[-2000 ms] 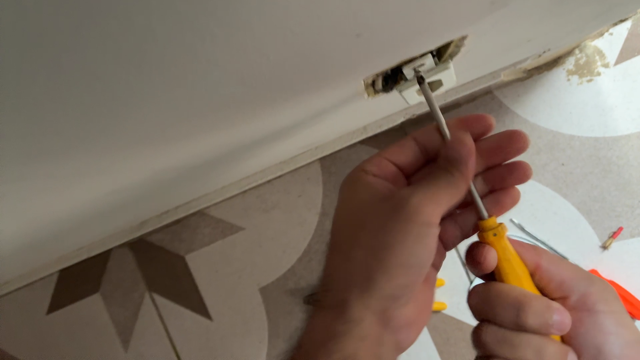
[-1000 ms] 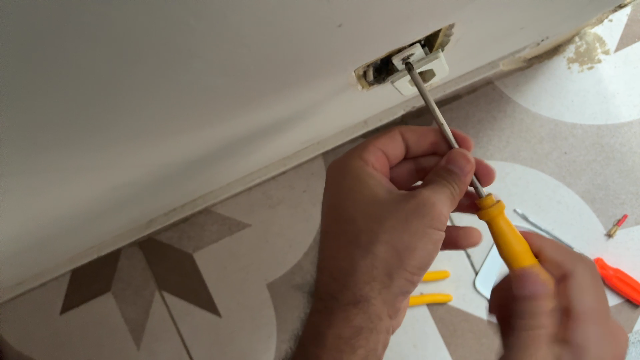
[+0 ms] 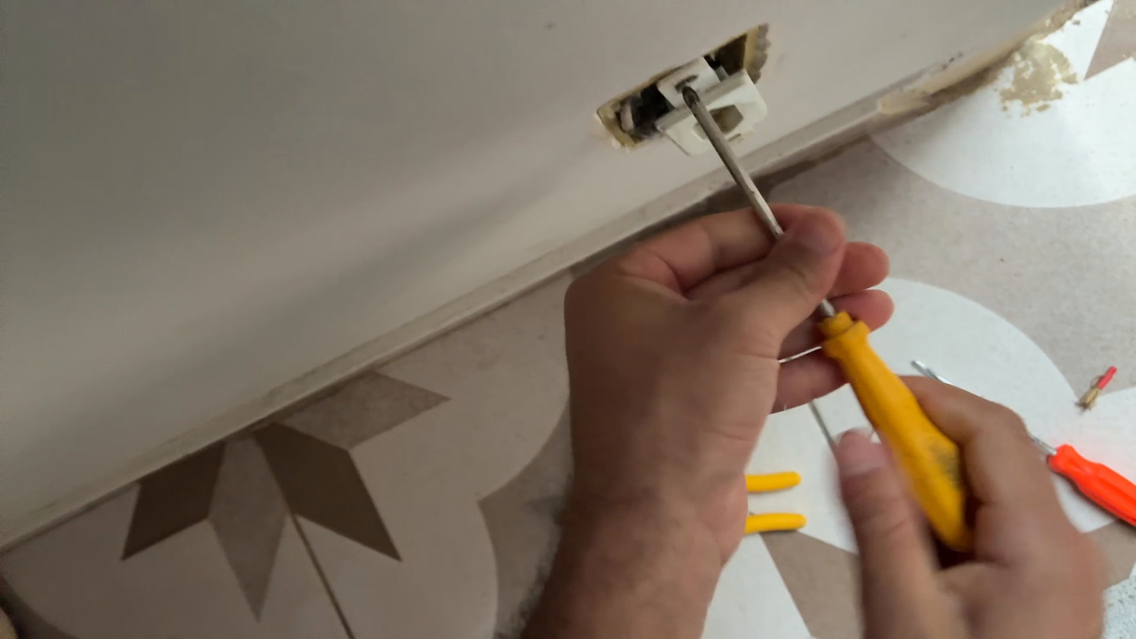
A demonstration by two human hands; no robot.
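A yellow-handled screwdriver slants up to the left, its tip at a screw in a white plastic electrical fitting. That fitting sits tilted in a rectangular cutout low in the wall, with dark space around it. My left hand pinches the metal shaft between thumb and forefinger, the other fingers loosely curled behind. Around the yellow handle is my right hand, slightly blurred, thumb on the near side and fingers on the far side. Wiring inside the cutout cannot be made out clearly.
On the patterned tile floor lie an orange-handled screwdriver, a small red-ended piece and a tool with two yellow handles, partly behind my left wrist. A baseboard edge runs beneath the wall. Crumbled plaster marks the floor at upper right.
My right hand has shifted its hold on the yellow handle, its fingers looser than two seconds ago. My left hand stays at the shaft, and the screwdriver tip remains at the fitting.
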